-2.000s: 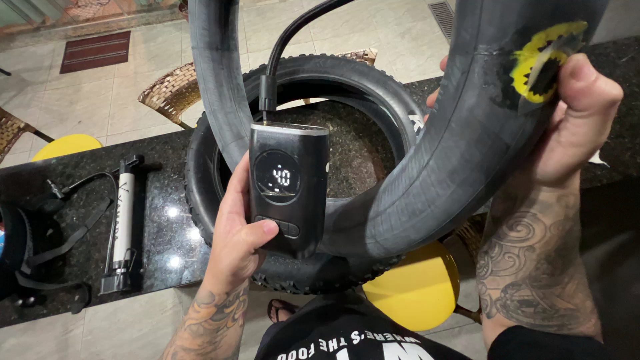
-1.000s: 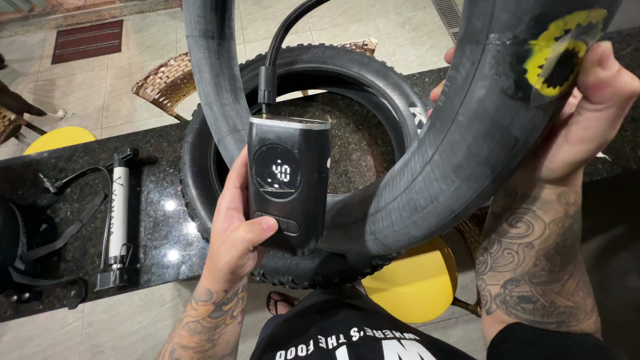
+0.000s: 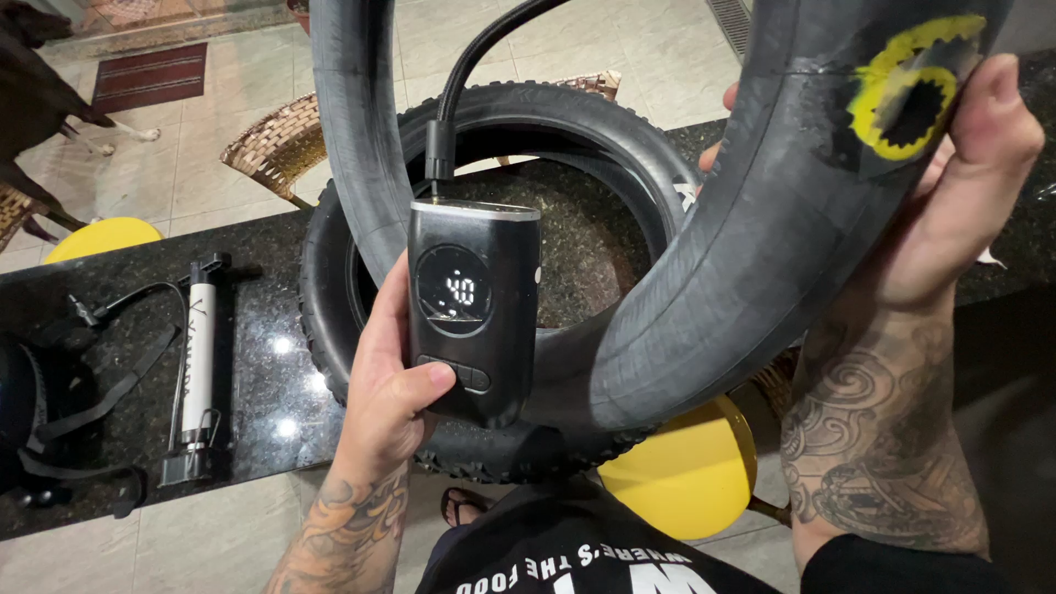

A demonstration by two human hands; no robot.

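Note:
My left hand (image 3: 404, 371) holds a black portable electric air pump (image 3: 474, 330) upright, its thumb on the buttons below a lit round display that reads 4.0. A braided black hose (image 3: 462, 78) rises from the pump's top and leaves the view. My right hand (image 3: 965, 181) grips a grey-black inner tube (image 3: 701, 305) at the right, thumb beside a patch (image 3: 912, 107) with yellow edging. Rounded and full, the tube curves behind the pump. Below it, a knobby fat bicycle tire (image 3: 330, 256) lies on the dark stone counter (image 3: 272, 330).
A white hand pump (image 3: 198, 363) with a thin hose lies on the counter at left, beside a black strapped item (image 3: 49, 412). Yellow-seated wicker chairs (image 3: 685, 470) stand around the counter. A dark dog (image 3: 41, 107) is on the tiled floor at upper left.
The dog has come farther into view at upper left. Both hands keep their hold on the pump and tube, and the display reads the same.

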